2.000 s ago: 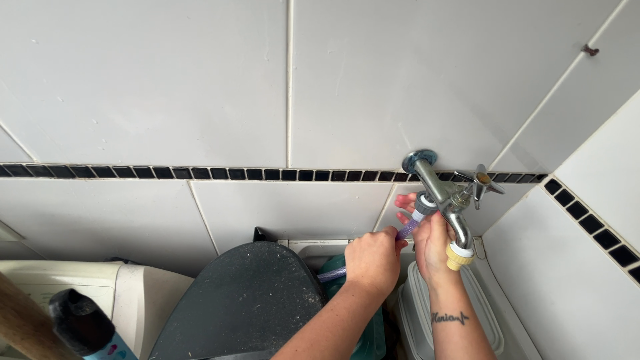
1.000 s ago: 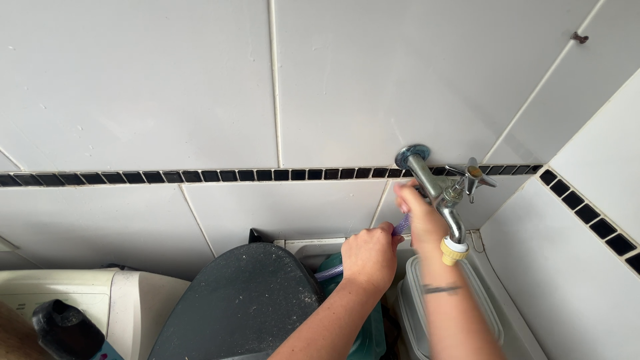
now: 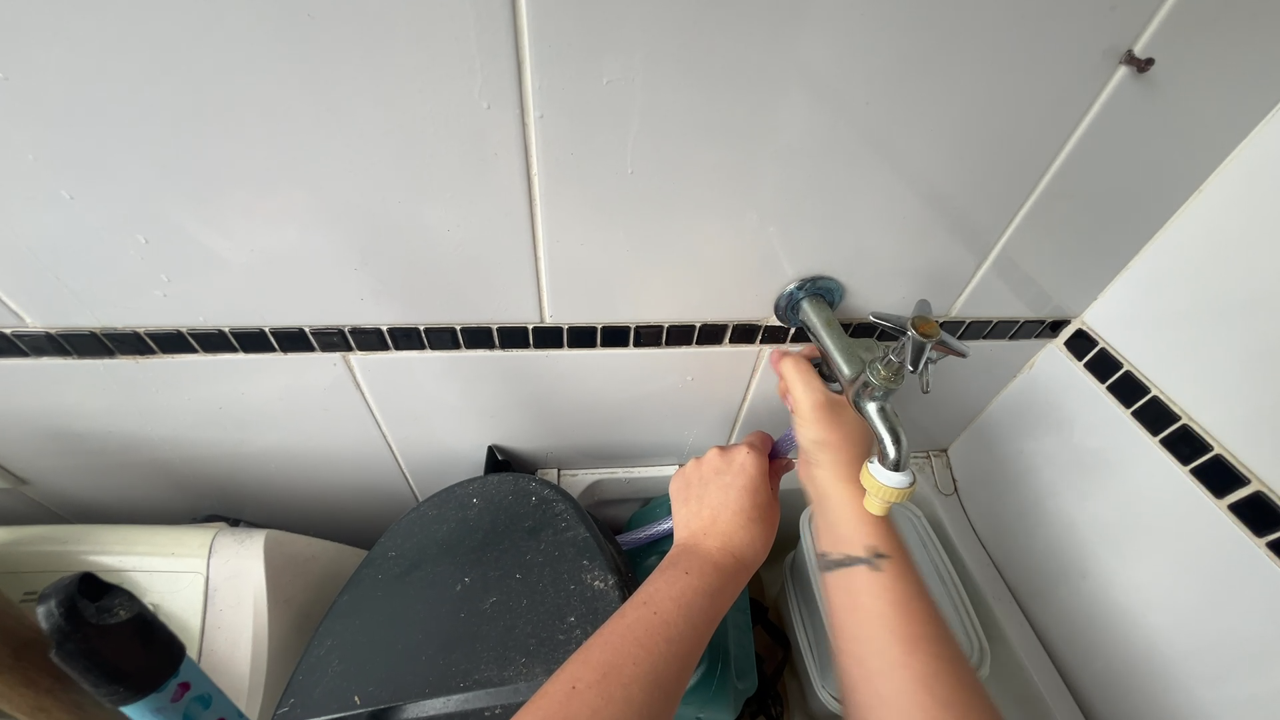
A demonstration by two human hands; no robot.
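My left hand is closed around a purple translucent hose, which runs off to the left behind the dark lid. Close beside it, my right hand reaches up to the side of the metal wall tap, its fingers around a fitting at the hose end that is mostly hidden behind the hand. The tap has a star-shaped handle and a curved spout. A yellow and white plastic hose connector sits on the spout's mouth, in front of my right wrist.
Below the tap, a sink holds a lidded plastic container and a teal container. A dark grey lid stands left of my arms. Farther left are a cream appliance and a black-topped bottle. A wall plug protrudes upper right.
My right hand has turned on the fitting; the grey fitting and inner wrist seen two seconds ago are now largely hidden or turned away. My left hand keeps its hold on the hose.
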